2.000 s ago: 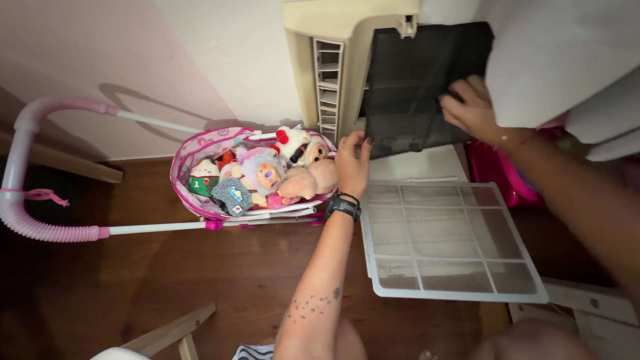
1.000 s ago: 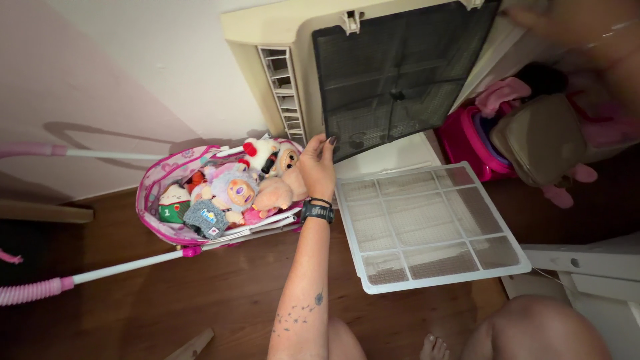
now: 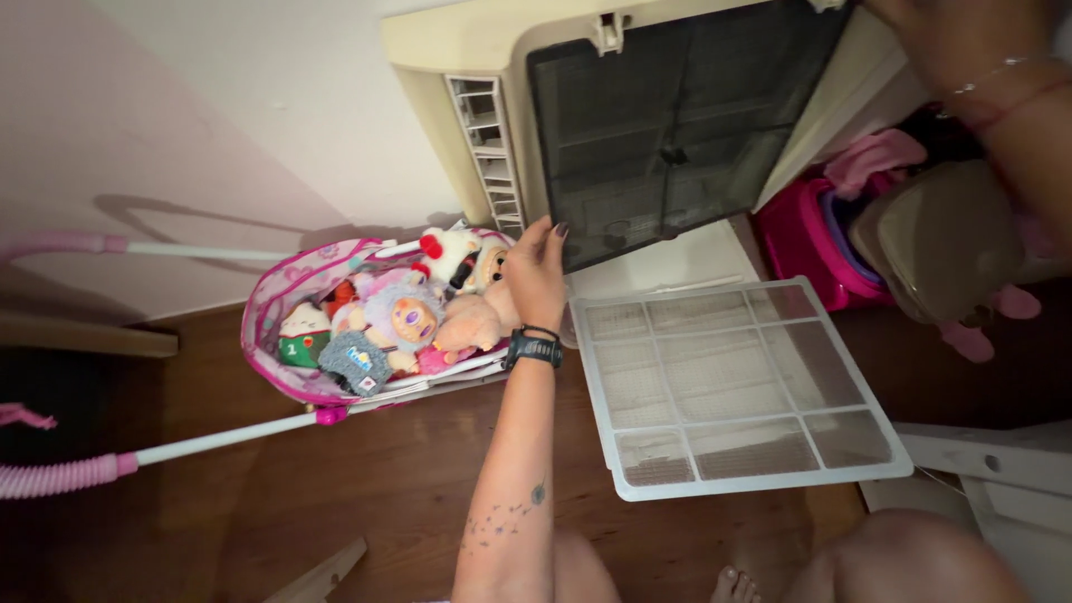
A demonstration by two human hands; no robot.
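Observation:
My left hand (image 3: 540, 272), with a dark watch on the wrist, pinches the lower left corner of a dark mesh filter panel (image 3: 670, 142). That panel lies against a cream plastic appliance housing (image 3: 448, 38) with a slatted vent on its left side. At the top right my right hand (image 3: 971, 42) is at the housing's upper right edge, partly cut off by the frame; its fingers are hidden. Below the dark panel, a pale framed mesh filter (image 3: 737, 385) with dust on it rests at a slant.
A toy stroller (image 3: 310, 394) full of plush toys stands left of my left arm. Pink tubs (image 3: 800, 243) and a grey-brown bag (image 3: 930, 243) are at the right. White furniture (image 3: 997, 456) stands lower right, and a wooden leg (image 3: 322, 578) shows at the bottom.
My right hand has left the face of the dark panel and moved to the upper right. My left hand stays at the panel's lower left corner. The view has shifted.

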